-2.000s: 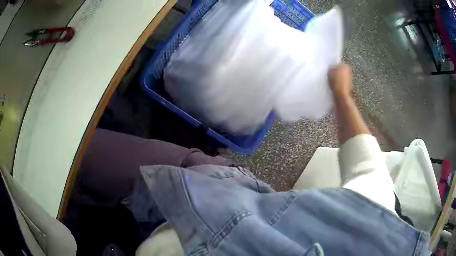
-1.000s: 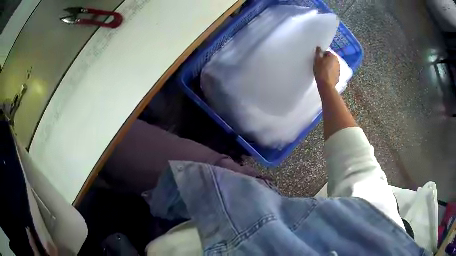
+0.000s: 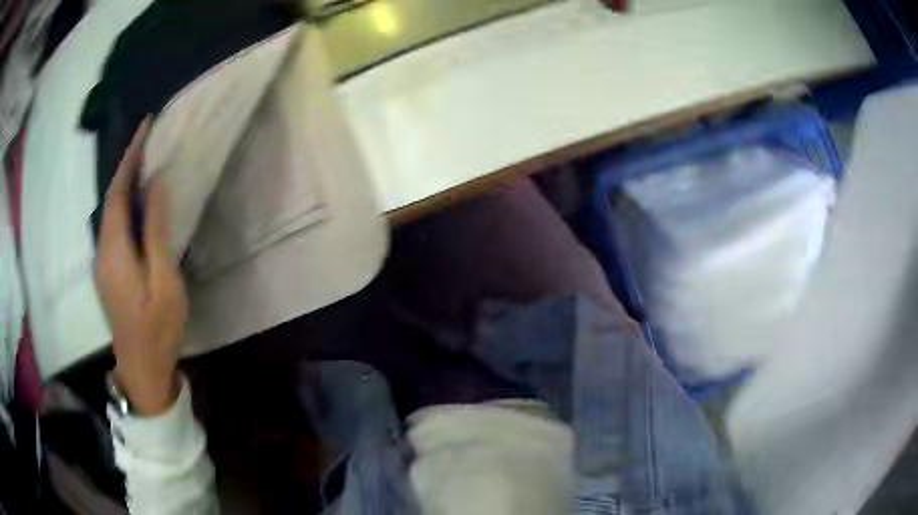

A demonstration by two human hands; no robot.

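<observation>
A pinkish-beige lining panel (image 3: 287, 267) with a rounded corner and a stitched line lies over black fabric (image 3: 191, 40) at the table's left and hangs past its front edge. Part of the lining is folded over. My left hand (image 3: 141, 267) is at the lining's left edge, fingers pointing up, some space between them; blur hides whether it pinches the cloth. A large white sheet (image 3: 835, 352) is raised at the right edge of the view, blurred and cut off. My right hand is not in view.
The white machine table (image 3: 463, 111) curves across the top, with a metal machine bed (image 3: 423, 30) behind it. A blue basket (image 3: 629, 246) with white sheets stands on the floor at the right. A small red piece shows at the top edge.
The view has swung left. My left hand and the lining have come into view. The white sheet is up out of the basket, and my right hand has left the picture.
</observation>
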